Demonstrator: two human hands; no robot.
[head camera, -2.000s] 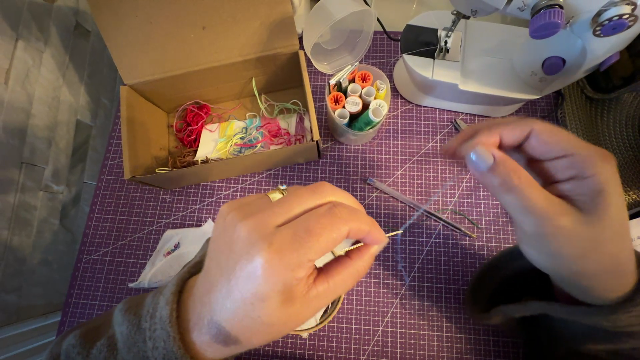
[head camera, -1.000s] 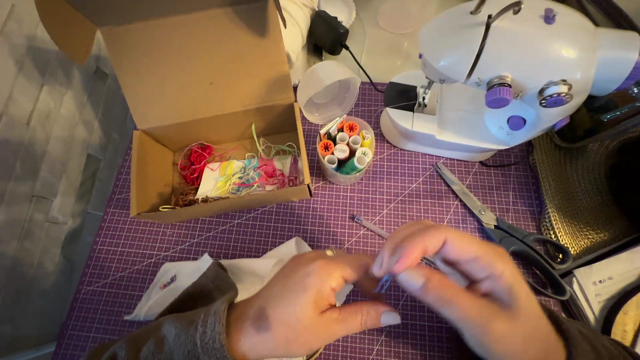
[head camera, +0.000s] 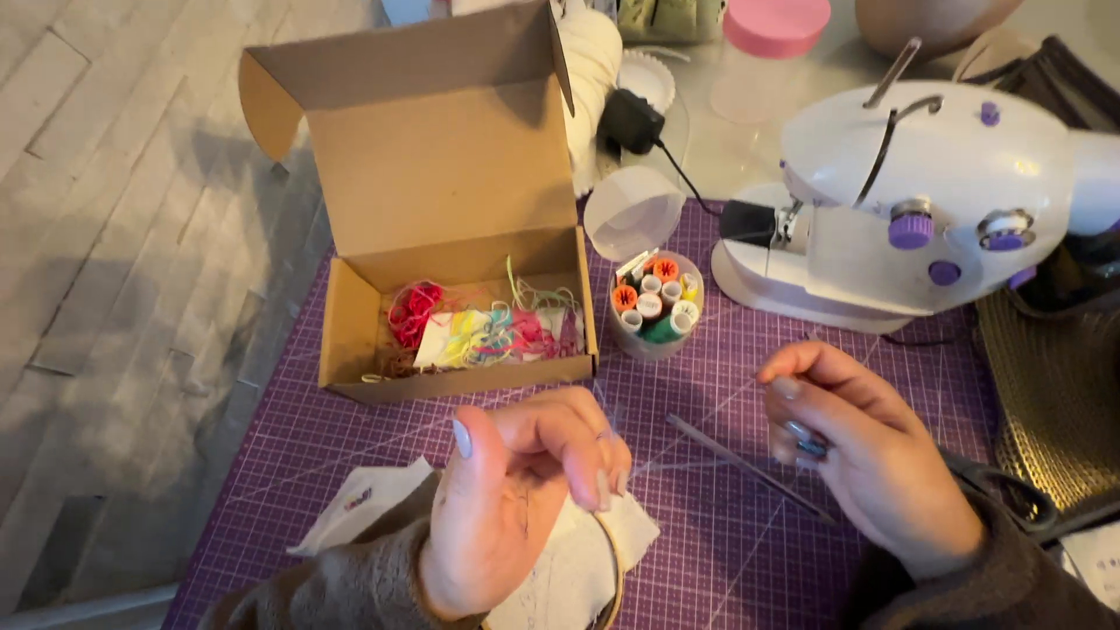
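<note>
My left hand (head camera: 525, 499) is turned palm up above the embroidery hoop (head camera: 616, 569), its thumb raised apart and its fingers curled. A faint bluish thread (head camera: 605, 420) shows by these fingers; whether they grip it is unclear. To the right, my right hand (head camera: 866, 455) has its thumb and forefinger pinched together above the mat, seemingly on the thread's fine end. White cloth (head camera: 560, 569) lies in the hoop, partly hidden by my left hand. A slim rod-like tool (head camera: 748, 468) lies between the hands. Any needle is too small to make out.
An open cardboard box (head camera: 464, 385) holds tangled embroidery floss (head camera: 490, 332). Beside it stand a tub of thread spools (head camera: 656, 302) and a white sewing machine (head camera: 927, 201). Scissors (head camera: 1006, 499) lie by my right wrist. A small embroidered cloth (head camera: 363, 499) lies at left on the purple cutting mat (head camera: 280, 455).
My hands, close together one second ago, are now apart. My left hand has turned palm up, and the hoop shows beneath it. The view has shifted.
</note>
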